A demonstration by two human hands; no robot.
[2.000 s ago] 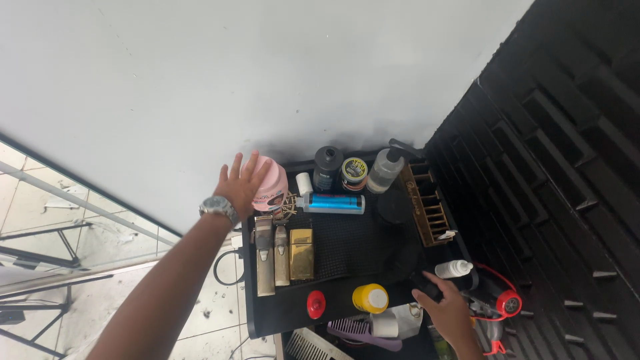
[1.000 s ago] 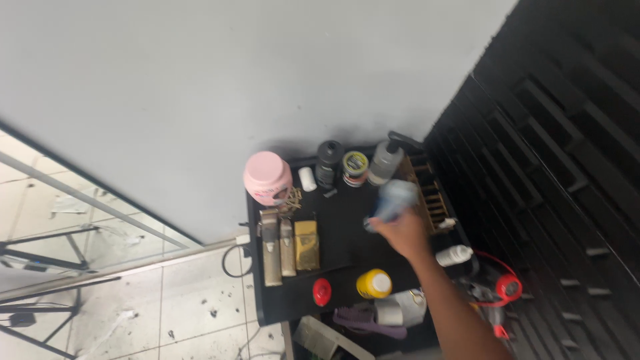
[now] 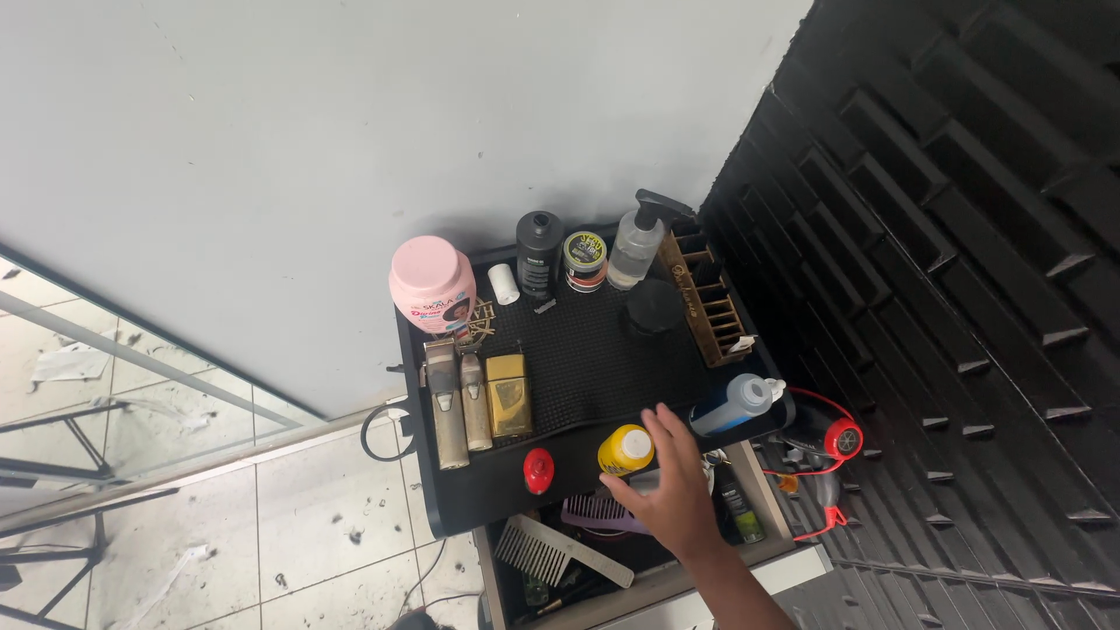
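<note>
My right hand (image 3: 678,486) is spread beside a yellow bottle with a white cap (image 3: 626,449) at the front edge of the black cart top (image 3: 472,507); whether the fingers touch it I cannot tell. A clear and blue bottle (image 3: 733,404) stands at the right front corner. Left of the yellow bottle is a red container (image 3: 539,471). Two hair clippers (image 3: 446,402) (image 3: 475,402) and a gold shaver (image 3: 508,395) lie at the left, before a pink cream jar (image 3: 432,284). My left hand is out of view.
Along the back stand a black bottle (image 3: 539,254), a round tub (image 3: 585,261) and a pump bottle (image 3: 636,248), near a wooden guard rack (image 3: 700,302). Below, an open drawer (image 3: 604,608) holds combs (image 3: 564,551). A hair dryer (image 3: 822,433) hangs at the right by a textured black wall.
My left hand, at the pink jar two seconds ago, has left the view. The blue bottle, in my right hand one second ago, now stands at the right front corner. My right hand has moved to the yellow bottle.
</note>
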